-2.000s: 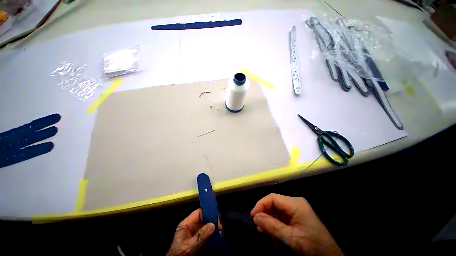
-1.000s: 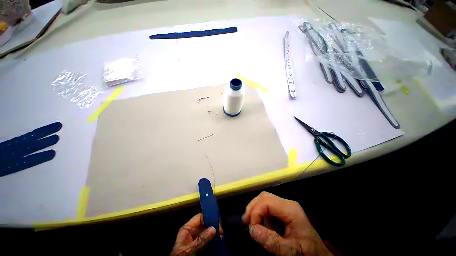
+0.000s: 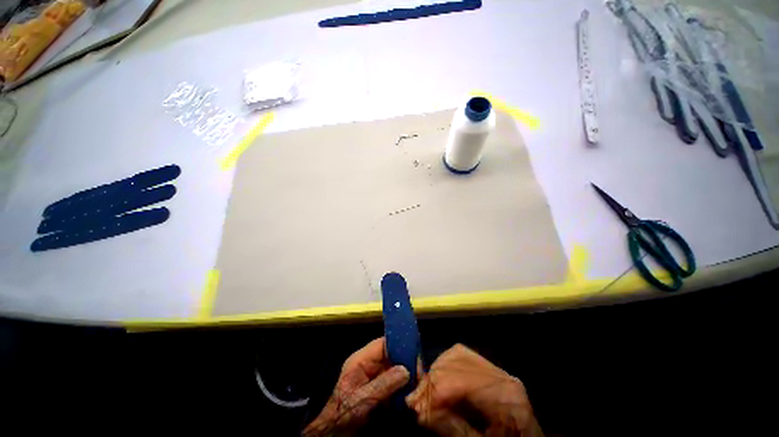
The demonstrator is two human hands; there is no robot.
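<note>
A navy strip (image 3: 400,324) with a white dot near its rounded far end stands out over the table's front edge. My left hand (image 3: 363,388) holds its lower part, thumb on the navy face. My right hand (image 3: 470,393) is at the strip's right side, fingers bent together and slightly blurred, touching or nearly touching it. No needle can be made out, so I cannot tell what the right fingers hold. The strip's lower end is hidden by the hands and dark background.
A beige sheet (image 3: 325,218) has yellow tape at its corners. A white thread cone (image 3: 469,141) stands on it. Dark-green scissors (image 3: 656,247) and a tape measure (image 3: 587,81) lie right. Navy strips (image 3: 107,209) lie left. Bagged strips (image 3: 692,85) lie far right.
The view has shifted, so the table things appear further right and higher. My right hand has moved left, from apart to right beside the strip and my left hand.
</note>
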